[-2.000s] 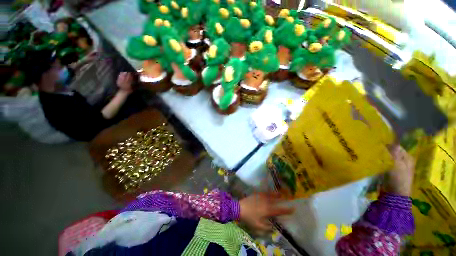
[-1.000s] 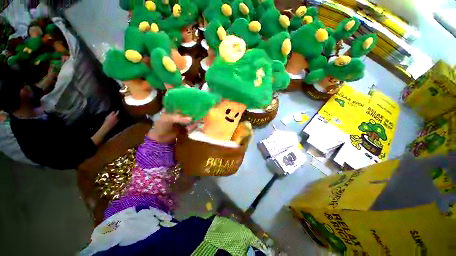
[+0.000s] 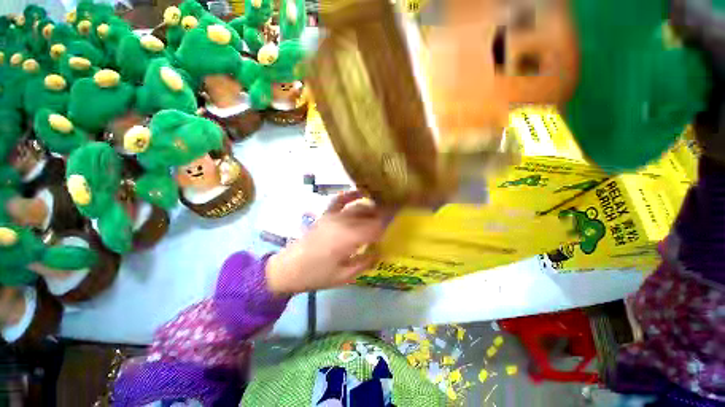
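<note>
A plush potted-tree toy is sideways and blurred, close to the camera, its brown pot to the left and green leaves to the right. Under it, a yellow gift box lies on its side, partly hidden by the toy and blurred. My left hand is at the box's left end, fingers curled on its edge, just below the pot. My right hand is not visible; only its patterned sleeve shows at the right edge, beside the leaves.
Many plush toys stand on the pale table at the left, one nearest the middle. Another yellow printed box lies at the right. Yellow scraps and a red plastic stool are below the table's front edge.
The view has swung to the right. The plush toy, earlier upright in my left hand, is now sideways above the box. My left hand has left the toy and is at the box.
</note>
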